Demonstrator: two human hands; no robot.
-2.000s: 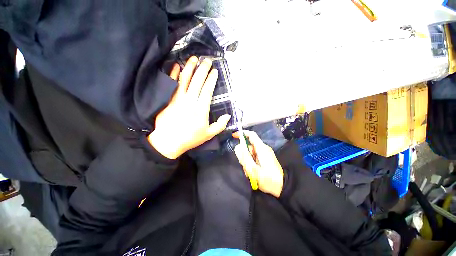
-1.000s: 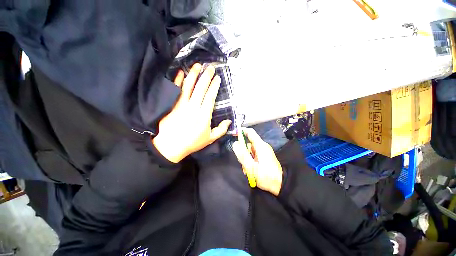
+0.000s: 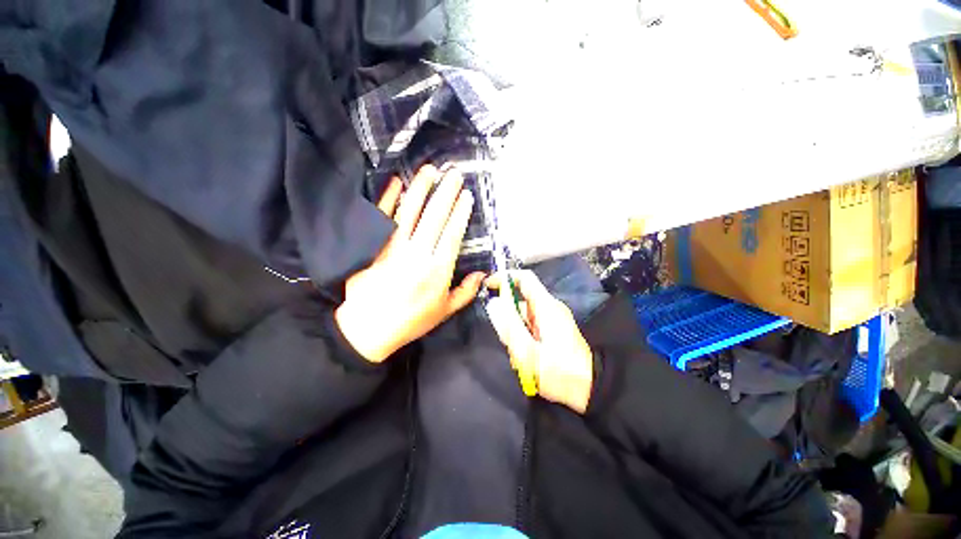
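The plaid fabric (image 3: 416,118) lies at the left edge of the white table, dark with white lines and a pale right edge. My left hand (image 3: 413,268) lies flat on it, fingers extended and pointing away from me, thumb near its lower right corner. My right hand (image 3: 545,342) is closed around the fabric scissors (image 3: 529,377). A yellow handle and a bit of green show, and the thin blade points up to the fabric's edge. The blade tip is hard to make out in the glare. The navy garment (image 3: 232,116) is heaped left of the plaid.
The white table (image 3: 674,126) extends to the right, overexposed. An orange tool (image 3: 772,18) lies at its back. Below stand a cardboard box (image 3: 785,258) and a blue crate (image 3: 706,321). Black cloth (image 3: 137,242) hangs below the navy garment.
My left hand and the plaid under it have shifted slightly down toward me, and more plaid shows above my fingers. My right hand with the scissors has stayed nearly in place.
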